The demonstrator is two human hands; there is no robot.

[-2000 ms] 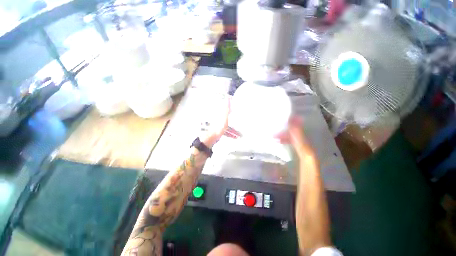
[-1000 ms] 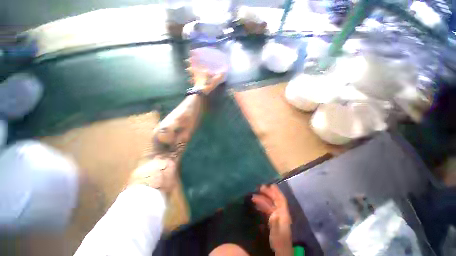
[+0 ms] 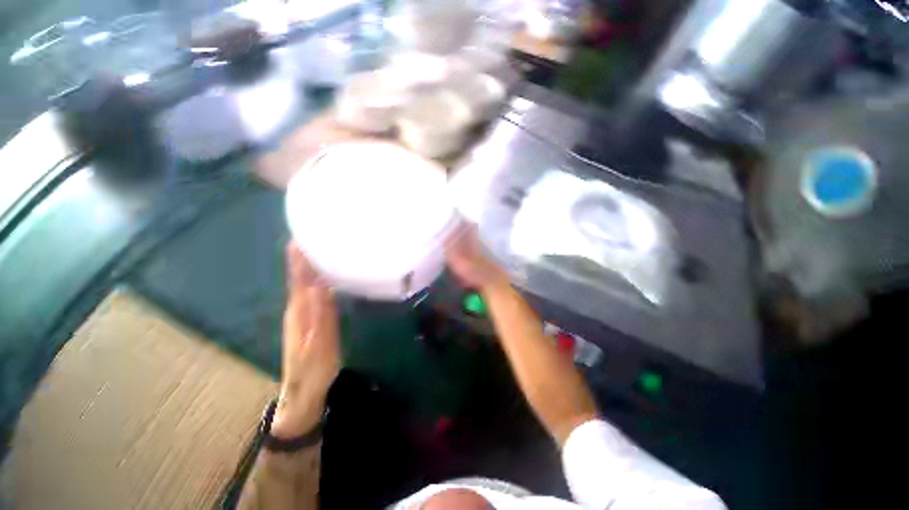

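A white plastic bowl-shaped housing (image 3: 371, 214) is held up in front of me, left of the machine table. My left hand (image 3: 311, 319) is on its lower left side, fingers up against the wall. My right hand (image 3: 470, 261) grips its right side. The palms and most fingertips are partly hidden or blurred. On the grey metal machine table (image 3: 720, 329) lies crumpled white film (image 3: 558, 224) with a pale round fixture (image 3: 604, 221) in it. No housing sits on the fixture.
The silver press head (image 3: 736, 50) stands at the back right, with a blue-centred fan (image 3: 839, 181) beside it. White bowls (image 3: 435, 118) stand behind the held housing. Green buttons (image 3: 474, 303) and a red button (image 3: 566, 344) are on the front panel. Cardboard (image 3: 140, 408) lies at lower left.
The view has swung back right from the bench. Two seconds ago both hands were at a white housing under the press head; now both hold one left of the table. The other person's arm is gone.
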